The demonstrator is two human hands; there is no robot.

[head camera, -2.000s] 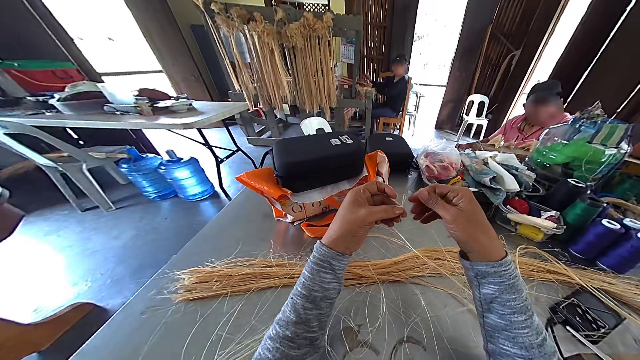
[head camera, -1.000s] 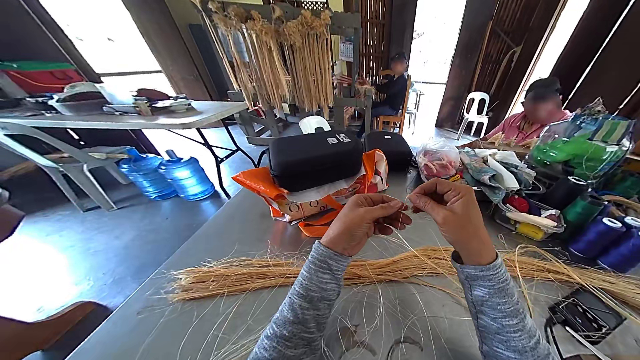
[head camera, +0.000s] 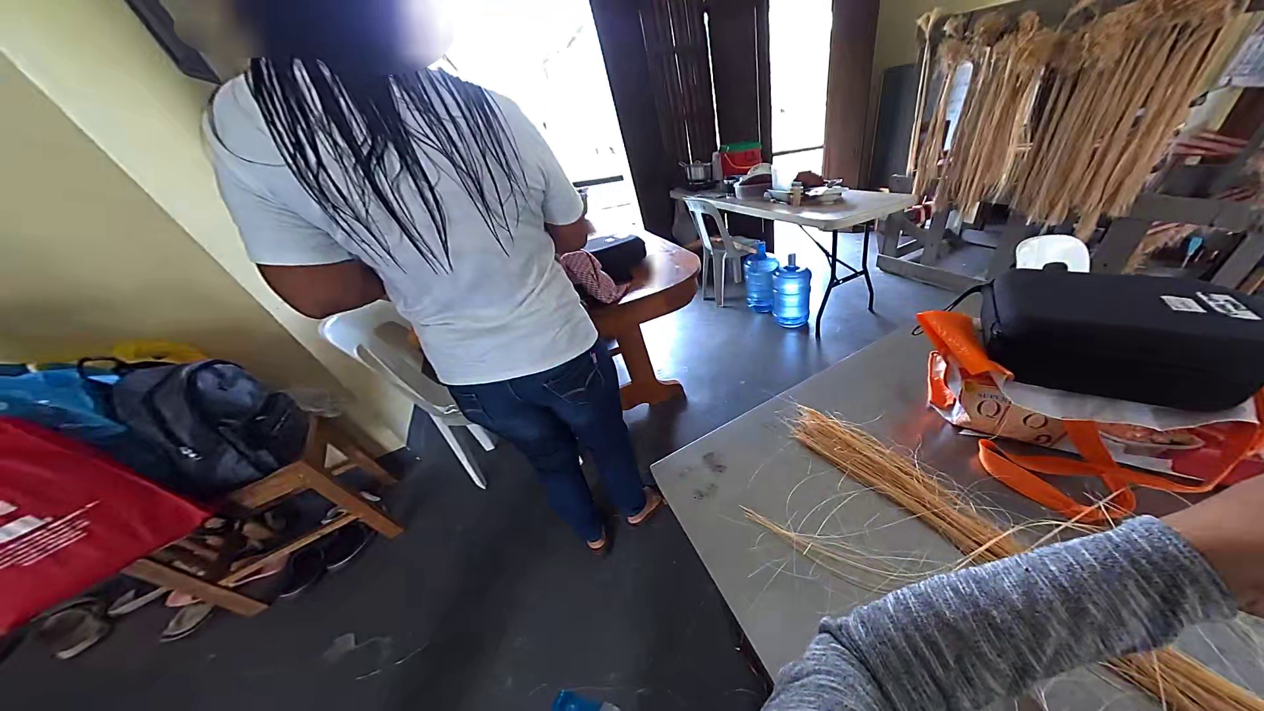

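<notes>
The grey knitted sleeve (head camera: 1017,602) of my left arm reaches in from the lower right, and my bare left wrist (head camera: 1220,538) meets the right edge. My left hand itself is past that edge, so what it holds is hidden. No part of my right hand shows. Under and beside the sleeve lies a long bundle of tan plant fibres (head camera: 889,474) on the grey table (head camera: 721,494). Thinner loose strands (head camera: 829,543) curl next to it. Behind the arm, a black zippered case (head camera: 1116,336) rests on an orange and white printed bag (head camera: 1037,420).
A person in a white shirt (head camera: 474,217) stands at the left with their back turned, near a plastic chair (head camera: 385,355) and a wooden table (head camera: 671,272). A wooden rack (head camera: 296,494) holds a backpack (head camera: 217,420) and shoes. Blue water jugs (head camera: 791,292) and hanging fibres (head camera: 1066,128) are farther back.
The view has swung far to the left. Both hands, seen earlier close together at the fingertips over the fibre bundle, are out of the frame; only my left wrist and sleeve show.
</notes>
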